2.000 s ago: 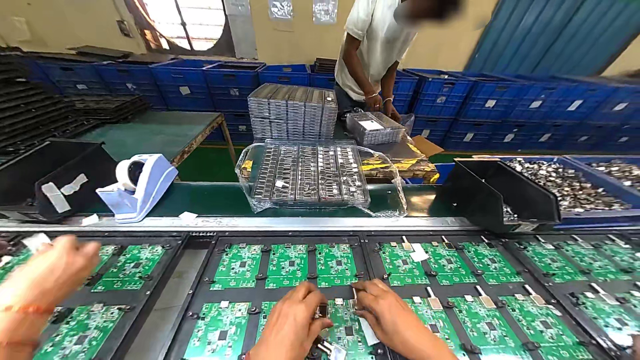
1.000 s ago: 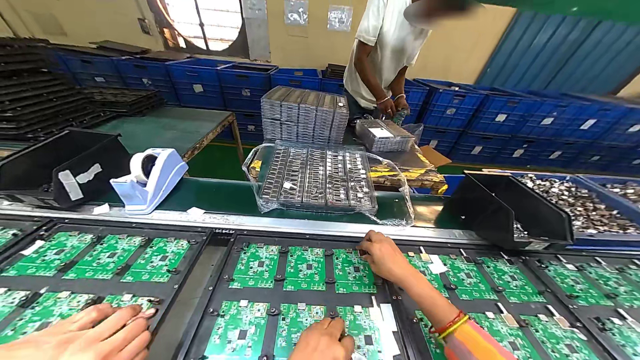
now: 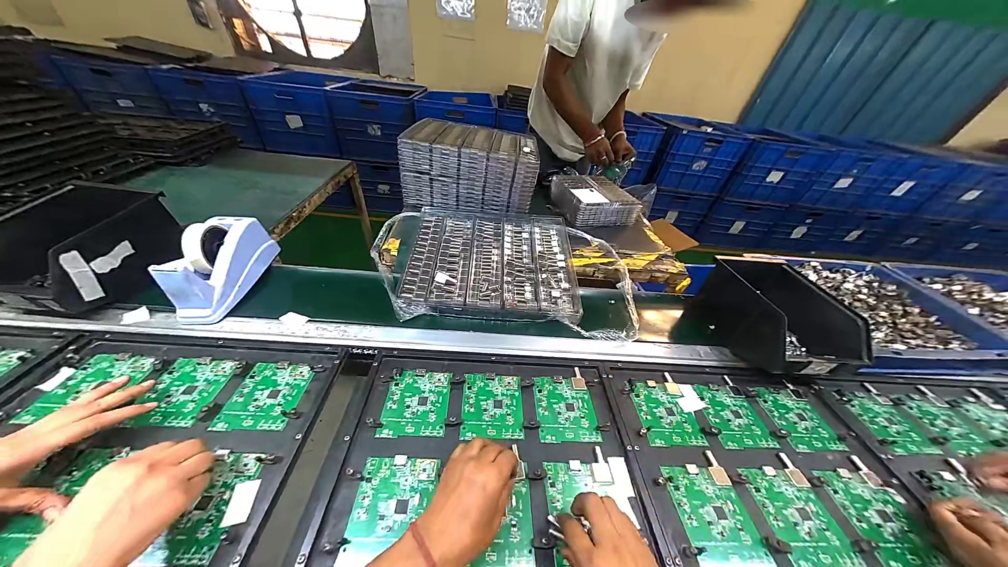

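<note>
A black tray frame [image 3: 362, 441] holds green circuit boards in two rows. My left hand [image 3: 472, 496], with a reddish band at its wrist, rests over the lower middle board, fingertips bent beside a small metal module [image 3: 516, 463]; whether it grips anything is hidden. Over the lower right board [image 3: 568, 478], my right hand [image 3: 605, 531] holds small silvery metal parts [image 3: 556, 529] in its fingers. Beside it on that board are a metal module [image 3: 601, 470] and a white paper strip [image 3: 622, 484]. Above, the upper right board [image 3: 567, 411] carries another module [image 3: 579, 381].
Co-workers' hands [image 3: 134, 496] [image 3: 972, 520] work on neighbouring trays at both sides. Behind the metal rail [image 3: 504, 335] are a tape dispenser [image 3: 224, 272], a clear component tray [image 3: 488, 268] and black bins [image 3: 776, 319]. A person [image 3: 587, 87] stands beyond.
My right hand has moved from the upper right board down to the lower right one. That upper board now shows a metal module, absent two seconds ago. My left hand has moved farther onto the lower middle board.
</note>
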